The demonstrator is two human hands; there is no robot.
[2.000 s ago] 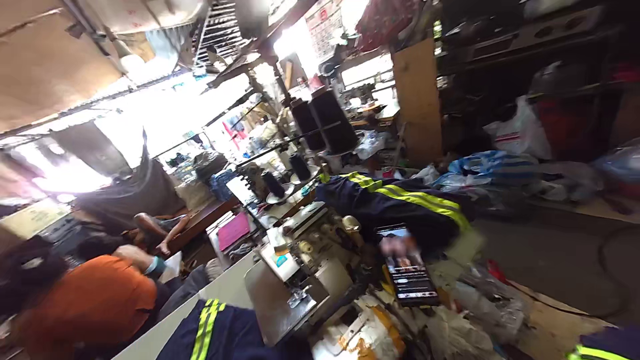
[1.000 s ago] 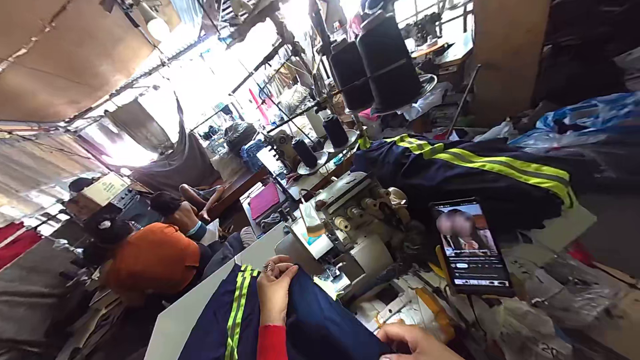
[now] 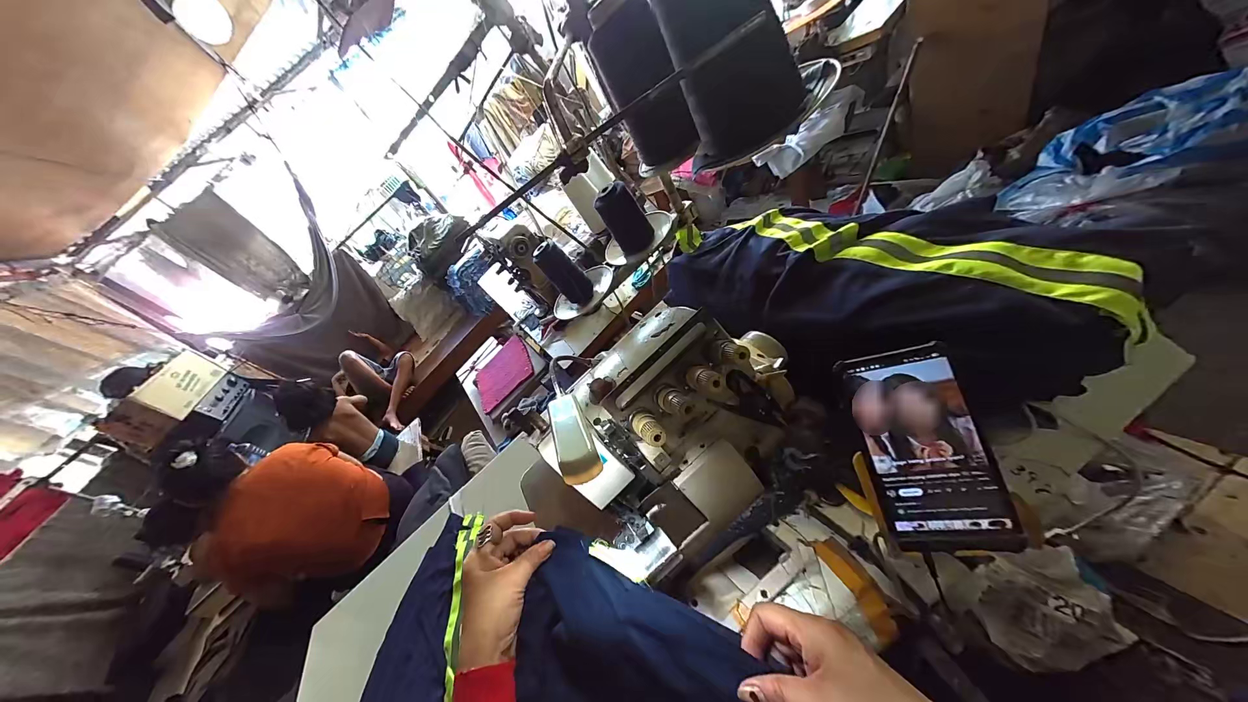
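Navy blue fabric [image 3: 624,624] with a yellow-green reflective stripe lies on the pale table in front of an overlock sewing machine [image 3: 673,390]. My left hand [image 3: 497,585], with a ring and a red sleeve, pinches the fabric's upper edge just left of the machine's needle area. At lower right my right hand [image 3: 819,658] grips the fabric's other end between thumb and fingers. The edge between both hands runs near the lit presser foot [image 3: 639,536]. Large dark thread cones [image 3: 731,78] stand above the machine.
A phone [image 3: 931,448] on a stand shows a video, right of the machine. Behind it lies a pile of navy garments [image 3: 907,292] with reflective bands. A crumpled plastic bag [image 3: 1053,604] is at lower right. A person in orange [image 3: 297,517] sits at left; another person's legs show beyond.
Two seconds ago neither hand was in view; both were on the navy fabric one second ago. Since then the fabric edge has been raised between them. The view has moved closer to the machine.
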